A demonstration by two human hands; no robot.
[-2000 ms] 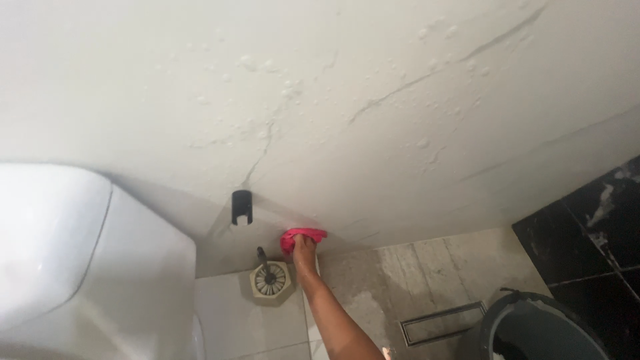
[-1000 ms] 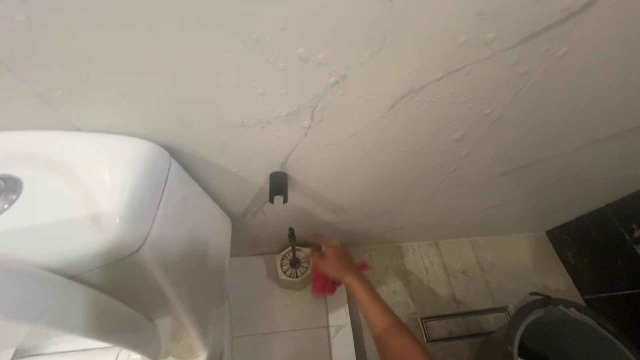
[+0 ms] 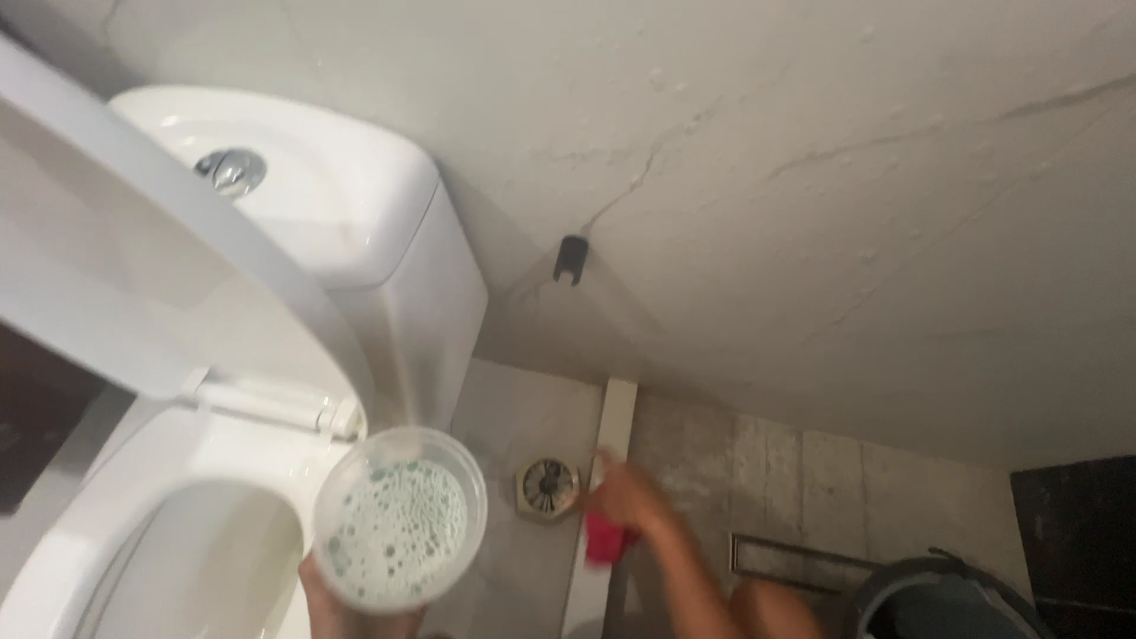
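Observation:
My left hand (image 3: 355,603) holds a round clear plastic tub (image 3: 399,519) of foamy, soapy liquid from below, between the toilet bowl (image 3: 186,550) and the floor. My right hand (image 3: 626,493), slightly blurred, is closed on a red cloth (image 3: 606,539), which hangs over the pale floor curb (image 3: 590,568). Just left of that hand, an octagonal toilet-brush holder (image 3: 548,488) stands on the floor, with the slotted round top seen from above. The brush's handle is not clear in this view.
The toilet's raised lid (image 3: 169,231) and white cistern (image 3: 293,195) fill the left. A black bracket (image 3: 571,259) is fixed to the wet, marble-look wall (image 3: 843,222). At lower right are a metal floor drain (image 3: 790,564) and a dark bucket (image 3: 950,603).
The tub in my left hand has come into view. The brush holder stands farther from the wall than before, and my right hand with the red cloth is also farther from it. The view has shifted left.

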